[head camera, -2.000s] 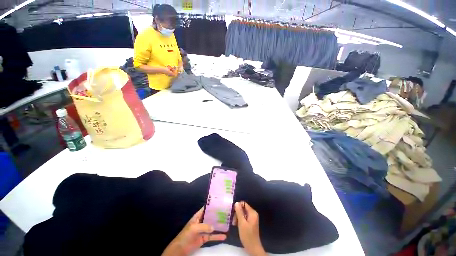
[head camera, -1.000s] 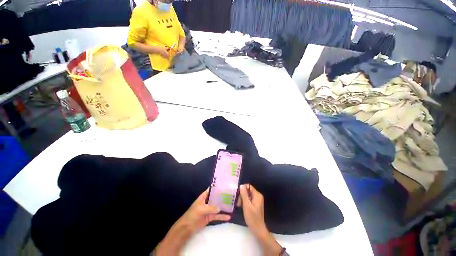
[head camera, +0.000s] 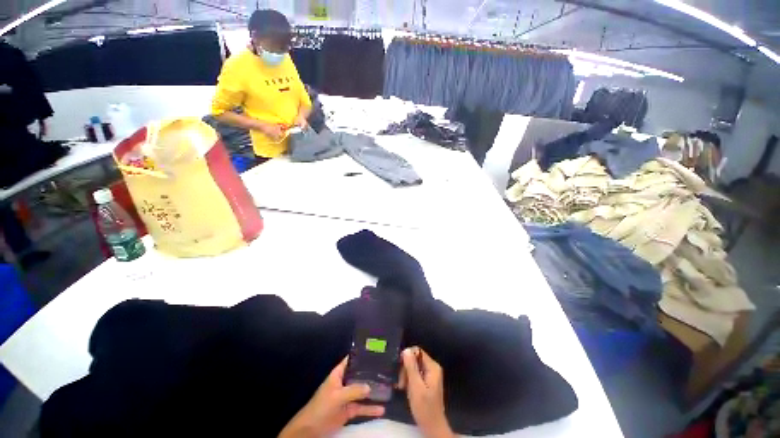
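My left hand (head camera: 342, 400) holds a smartphone (head camera: 375, 351) by its lower left side, thumb across the lower edge. The phone screen is mostly dark with a small green patch. My right hand (head camera: 421, 381) is at the phone's lower right edge with its fingers curled; whether it grips something small cannot be told. Under both hands black trousers (head camera: 214, 351) lie spread over the near white table (head camera: 466, 231), with one end (head camera: 376, 252) pointing away from me.
A yellow-cream carrier bag (head camera: 192, 205) and a drink bottle (head camera: 120, 227) stand at the left. Across the table a person in yellow (head camera: 269, 94) handles grey trousers (head camera: 376, 156). Beige garments (head camera: 650, 214) and blue garments (head camera: 599, 265) are heaped at the right.
The phone screen has gone from pink with green patches to mostly dark with one green patch. The view tipped down and came back up. My hands keep about the same place at the phone.
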